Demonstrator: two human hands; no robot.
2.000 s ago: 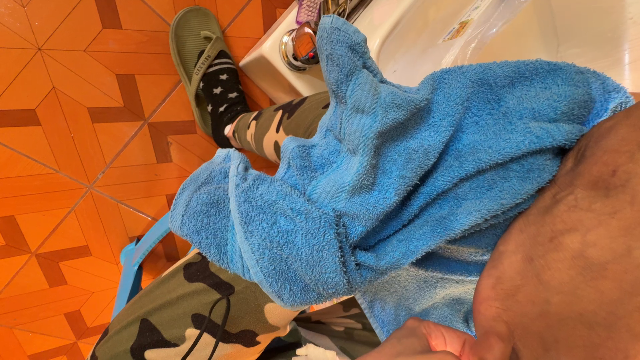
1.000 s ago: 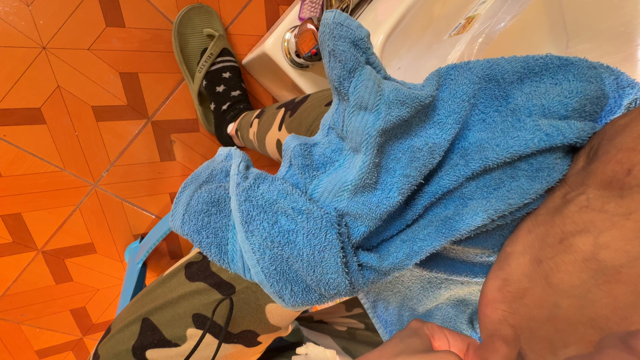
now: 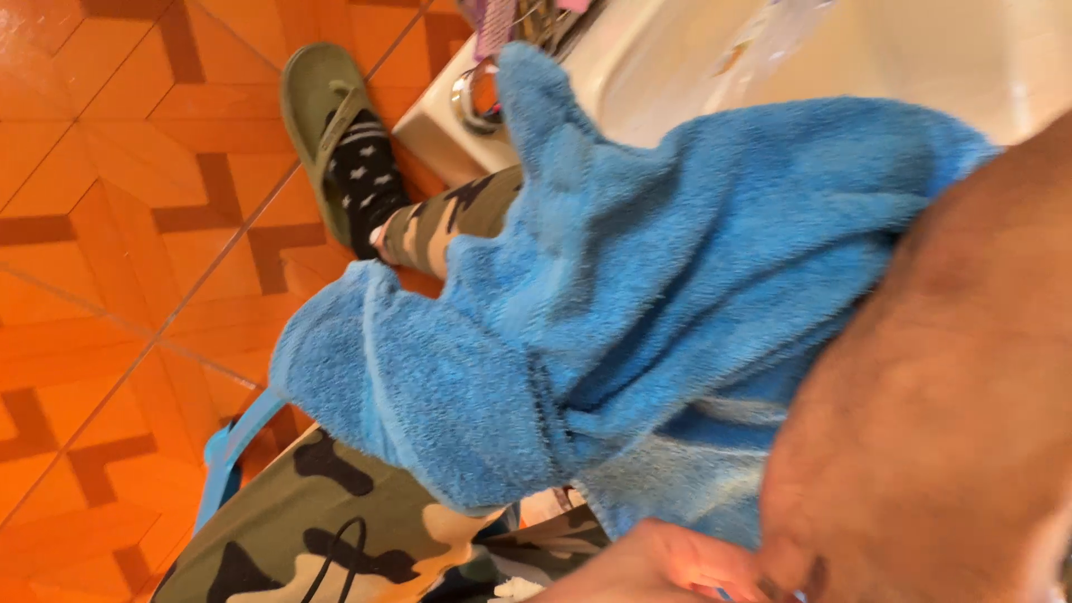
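A blue terry towel (image 3: pixel 603 318) lies in folds over my camouflage-trousered legs (image 3: pixel 335 519). Bare skin of a foot or lower leg (image 3: pixel 930 394) rests against the towel at the right; the frame cuts it off. What appears to be my left hand (image 3: pixel 653 561) comes in at the bottom edge, its fingers bent against the lower end of that bare skin. A small shiny spot shows beside the fingers, too little to name. The fingertips' grip is hidden. My right hand is out of view.
A white basin or tub (image 3: pixel 896 59) stands at the upper right, small items on its corner ledge. One foot wears a black starry sock (image 3: pixel 364 180) and a green flip-flop (image 3: pixel 310 109) on the orange tiled floor (image 3: pixel 126 226). A blue plastic piece (image 3: pixel 222 469) is at lower left.
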